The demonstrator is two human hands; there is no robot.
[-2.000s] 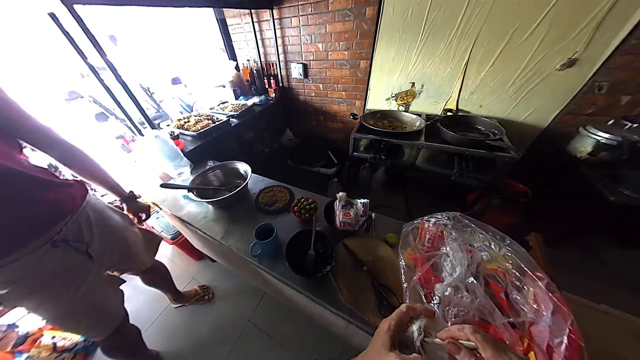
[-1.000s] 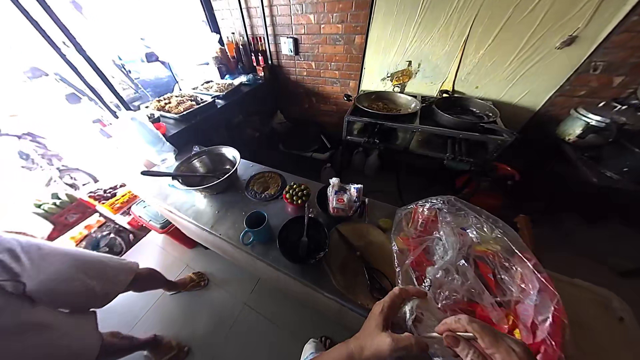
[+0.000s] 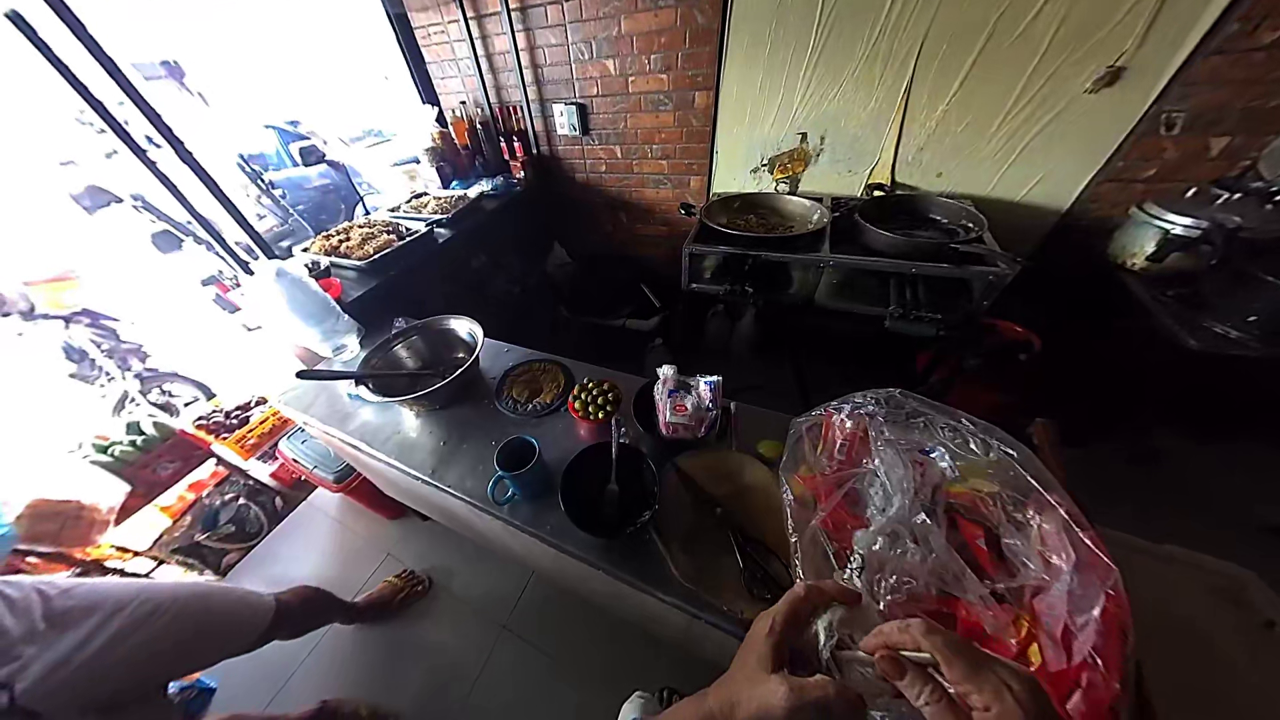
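Observation:
A large clear plastic bag (image 3: 950, 520), with red and yellow packets inside, bulges at the lower right. My left hand (image 3: 785, 655) grips its gathered plastic at the lower edge. Close beside it, my right hand (image 3: 950, 665) pinches the bag together with a thin pale strip or stick. Left of the bag lies a round wooden board (image 3: 700, 560) with dark-handled utensils on it. A black bowl (image 3: 590, 500) with a spoon, a blue mug (image 3: 517, 465), a red cup of small green fruit (image 3: 597, 400) and a bowl holding a plastic packet (image 3: 688, 400) stand close by.
A steel mixing bowl (image 3: 425, 360) and a dark plate of food (image 3: 534, 388) stand on the metal counter (image 3: 430, 450). Two pans (image 3: 765, 215) sit on a gas stove (image 3: 840, 265) behind. A person's leg (image 3: 300, 615) is at lower left, near a red cooler (image 3: 340, 475) and crates.
The other person has moved left, so that mostly the legs show now. Both my hands keep hold of the bag's plastic. The view has shifted slightly.

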